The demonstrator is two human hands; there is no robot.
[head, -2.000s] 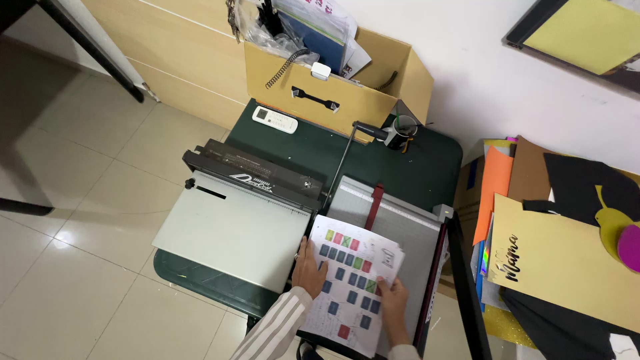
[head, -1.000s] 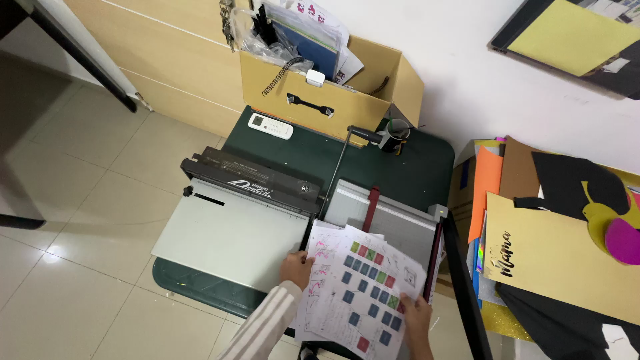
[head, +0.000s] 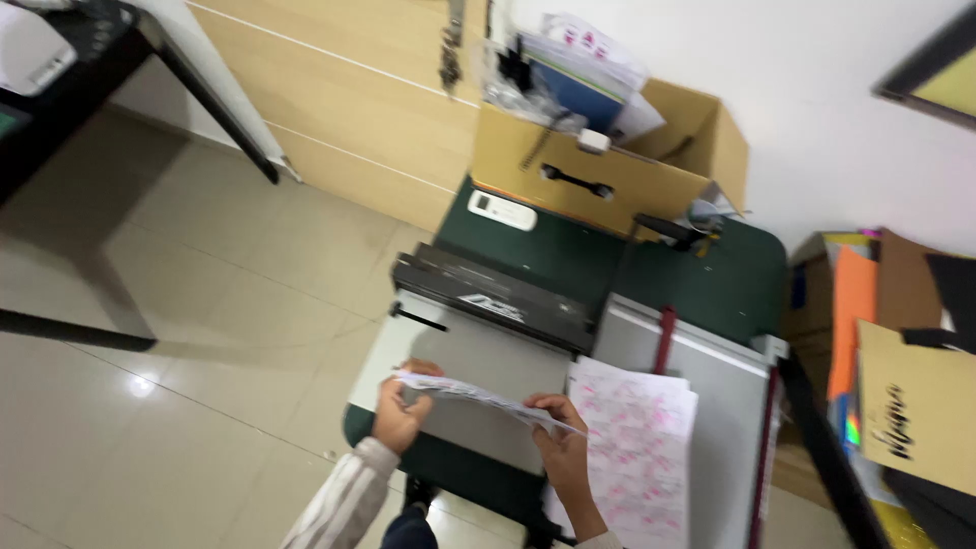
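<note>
A thin stack of paper sheets (head: 480,396) is raised nearly edge-on above the pale plate (head: 488,351) of a black binding machine (head: 496,293). My left hand (head: 404,408) grips its left end, and my right hand (head: 560,442) pinches its right end. To the right, more sheets with pink markings (head: 637,450) lie on the grey bed of a paper trimmer (head: 724,435). A dark red bar (head: 665,339) crosses the bed above those sheets. The printed face of the held stack is hard to make out.
Behind the machines on the dark green table (head: 709,282) are a white remote control (head: 502,210), a cardboard box (head: 610,183) of papers and a cup (head: 703,217) of tools. The trimmer's black arm (head: 831,450) runs along the right, near colored card sheets (head: 915,404). Another black table stands far left.
Both hands have moved left from the trimmer to over the binding machine's plate, with a stack tilted up between them. Pink-marked sheets remain on the trimmer. The view has shifted left.
</note>
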